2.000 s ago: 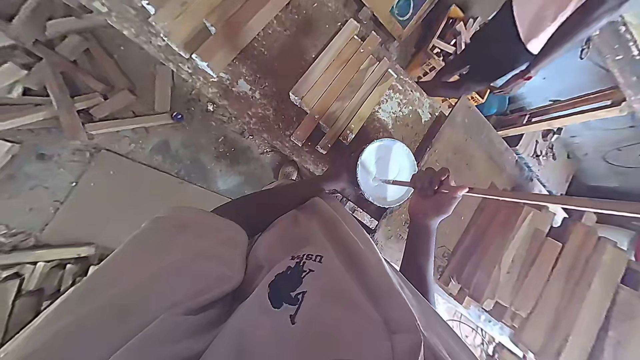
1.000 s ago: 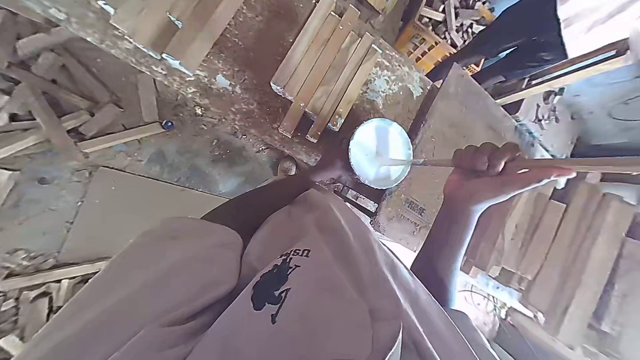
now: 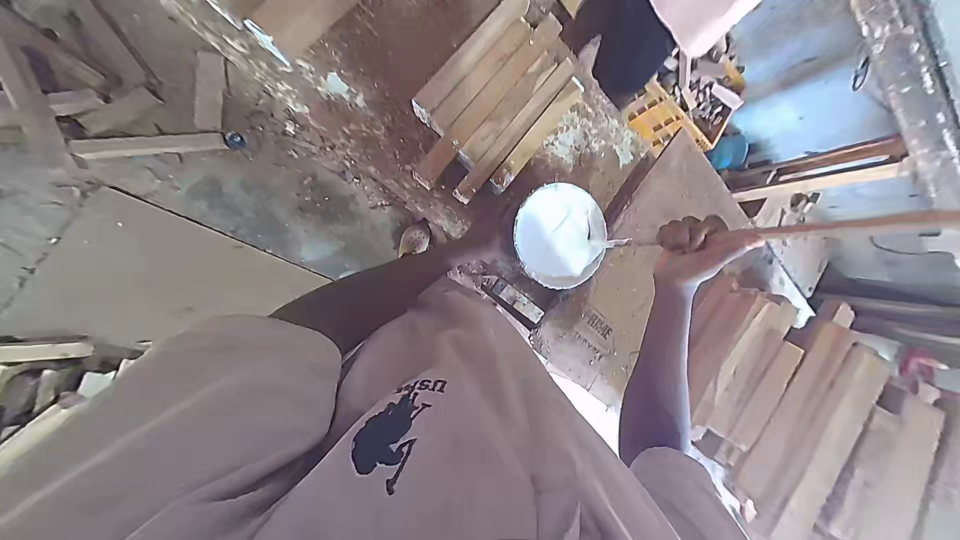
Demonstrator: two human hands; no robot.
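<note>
A round white bucket of white liquid stands before my body. At its left side, in shadow, my left hand holds it; the fingers are hard to make out. My right hand, to the right of the bucket, is closed around a long thin wooden stick. The stick's white-coated end lies over the bucket's right rim, and its other end runs out of view at the right. Several wood strips lie side by side on the stained surface just beyond the bucket.
More wood pieces are stacked at the lower right. Offcuts lie scattered at the left, near a flat board. A yellow crate of wood scraps stands at the top right, beside another person. A brown board lies under my right hand.
My right hand is farther from the bucket than two seconds ago. The stick's end has shifted from the bucket's middle to its right rim. My left hand has stayed at the bucket.
</note>
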